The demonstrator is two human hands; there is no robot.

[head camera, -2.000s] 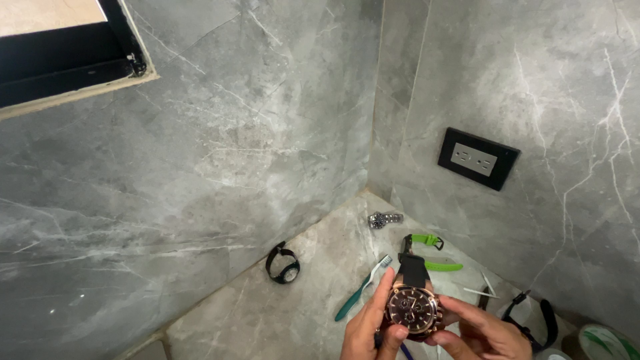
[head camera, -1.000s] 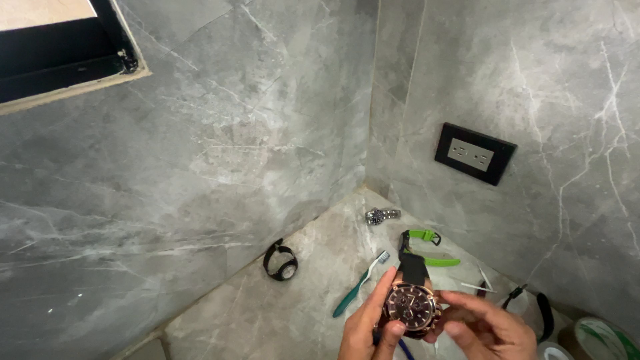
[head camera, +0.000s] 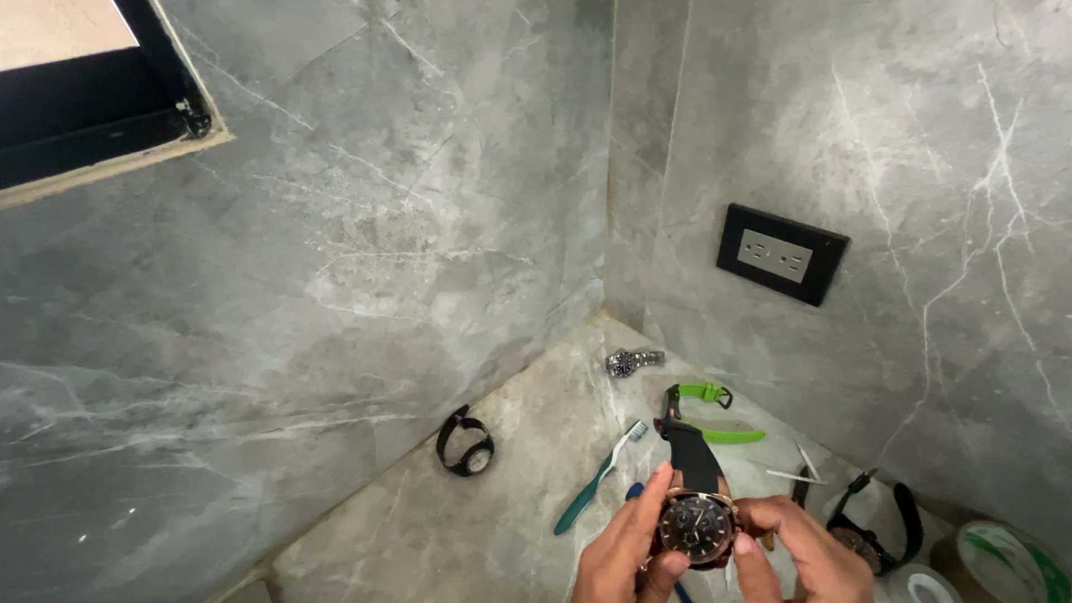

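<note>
A wristwatch with a black dial, rose-gold case and black strap (head camera: pixel 697 528) is held face up at the lower right. My left hand (head camera: pixel 628 544) grips the left side of its case, thumb at the lower edge. On the other side, the thumb and forefinger of my right hand (head camera: pixel 791 548) are at the crown side of the case. Beyond the held watch lies a watch with a green strap (head camera: pixel 733 435). Left of my hands is a green and white toothbrush (head camera: pixel 599 479). The lower part of the held watch's strap is hidden.
A metal-bracelet watch (head camera: pixel 634 362) lies near the corner and a black watch (head camera: pixel 465 444) by the left wall. Another black-strapped watch (head camera: pixel 904 523), white sticks (head camera: pixel 796 476) and a roll of tape (head camera: pixel 997 561) are at the right. A power outlet (head camera: pixel 783 254) is on the wall.
The fingers of my right hand have shifted a little against the side of the watch. My left hand keeps its hold on the case.
</note>
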